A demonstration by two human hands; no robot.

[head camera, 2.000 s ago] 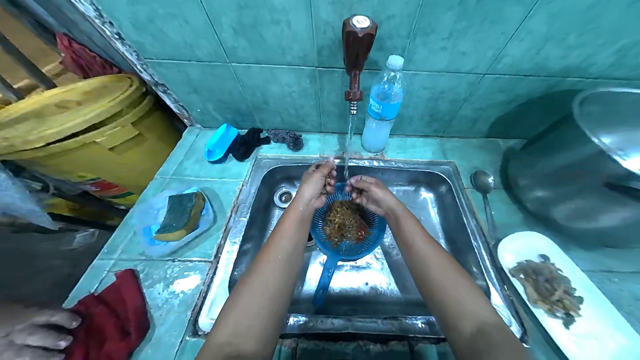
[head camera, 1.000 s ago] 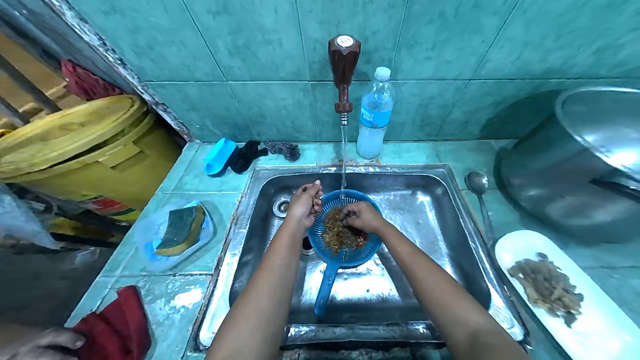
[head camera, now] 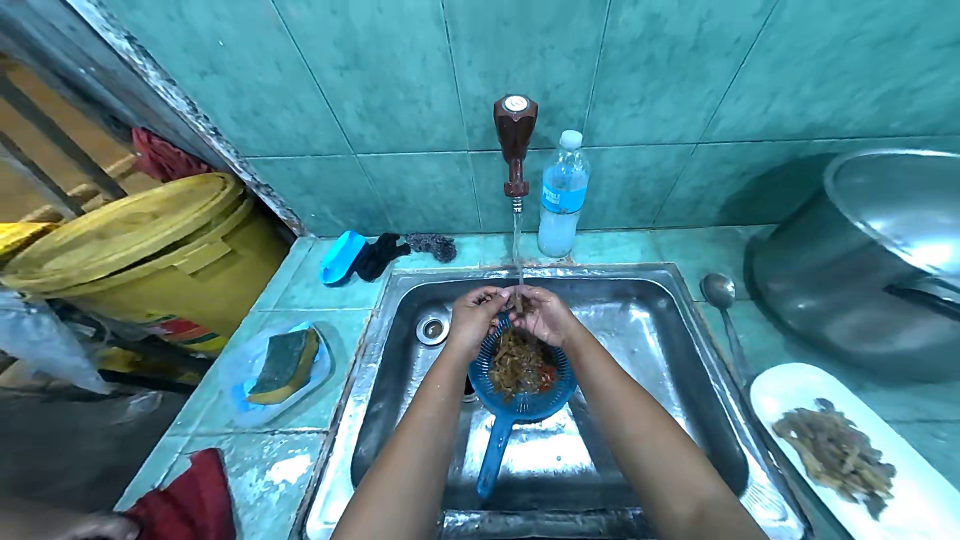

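Observation:
Water runs from the brown-handled faucet point(head camera: 516, 150) onto my two hands, which meet over the far rim of a blue plastic strainer point(head camera: 530, 406). My right hand point(head camera: 546, 315) holds a small brownish piece of food point(head camera: 519, 302) under the stream. My left hand point(head camera: 477, 319) has its thumb and fingers pinched at the same piece; whether it grips it is hard to tell. Shredded brown food with reddish bits point(head camera: 521, 364) lies in the strainer. The strainer is inside the steel sink point(head camera: 645, 360), its handle toward me.
Right of the sink are a spoon point(head camera: 720, 291), a white plate point(head camera: 795, 382) with food strips and a large metal pot point(head camera: 847, 277). A water bottle point(head camera: 564, 196) stands behind. At left are a sponge point(head camera: 285, 366), a red cloth point(head camera: 195, 499), a yellow bin point(head camera: 202, 277) and another person's hand point(head camera: 101, 527).
My right hand has moved from the food in the strainer up to the running water beside my left hand. A piece of food now shows between them.

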